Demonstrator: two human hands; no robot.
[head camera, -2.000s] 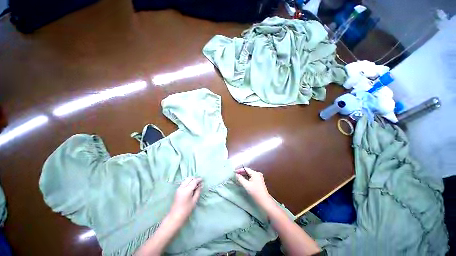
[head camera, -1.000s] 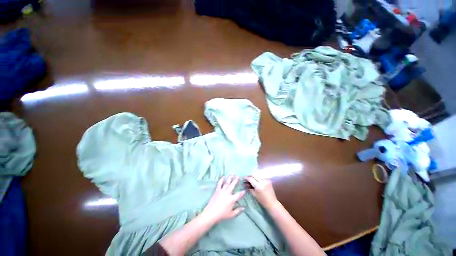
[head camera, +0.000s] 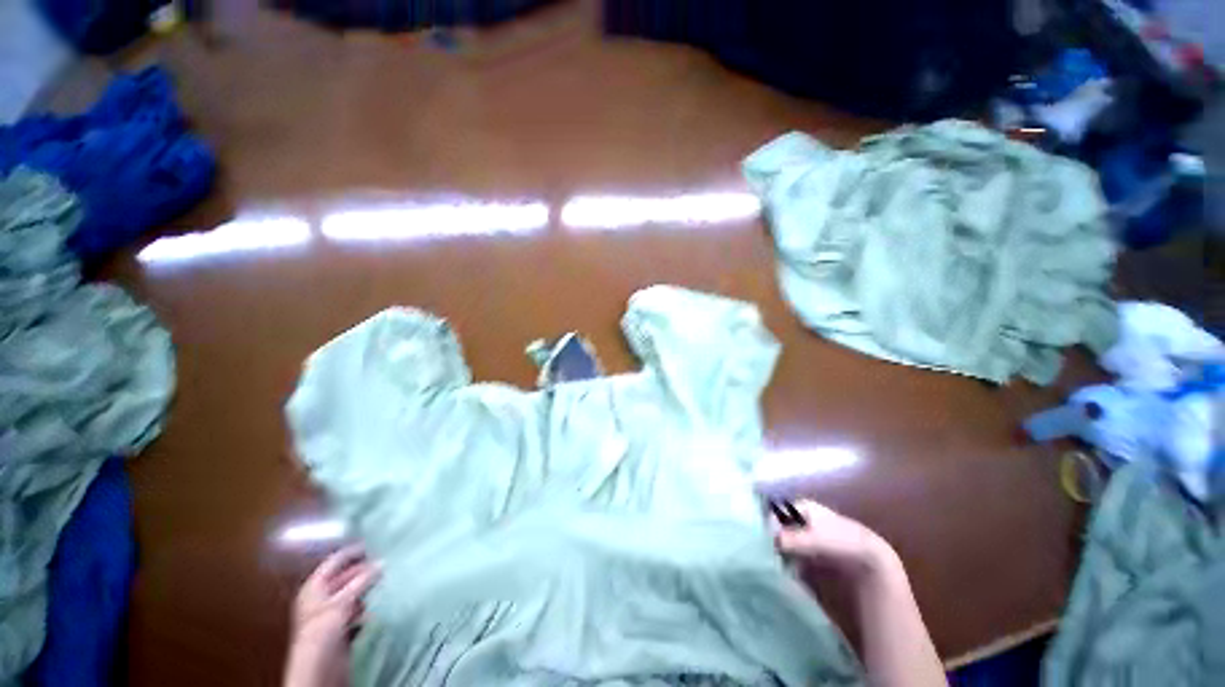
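A pale green dress (head camera: 564, 470) lies spread before me, puff sleeves at its top corners and a small dark patch at the neckline. My left hand (head camera: 336, 593) is at its left side edge, fingers closed on the fabric. My right hand (head camera: 822, 534) is at its right side edge, curled round small black thread snips (head camera: 787, 513) whose tips stick out. The right fingers are partly hidden, so whether they also pinch the dress is unclear. The lower dress is cut off by the bottom edge.
A green dress heap (head camera: 940, 255) lies at the back right. More green garments (head camera: 67, 403) lie at left with blue cloth (head camera: 134, 161). A white and blue bundle (head camera: 1155, 403) and a yellow ring (head camera: 1079, 475) are at right. Black garments (head camera: 833, 54) lie across the brown table (head camera: 403, 121).
My hands were close together on the dress's right side. My left hand has moved to its left edge and my right hand slightly outward. The view has shifted, showing more of the left heap.
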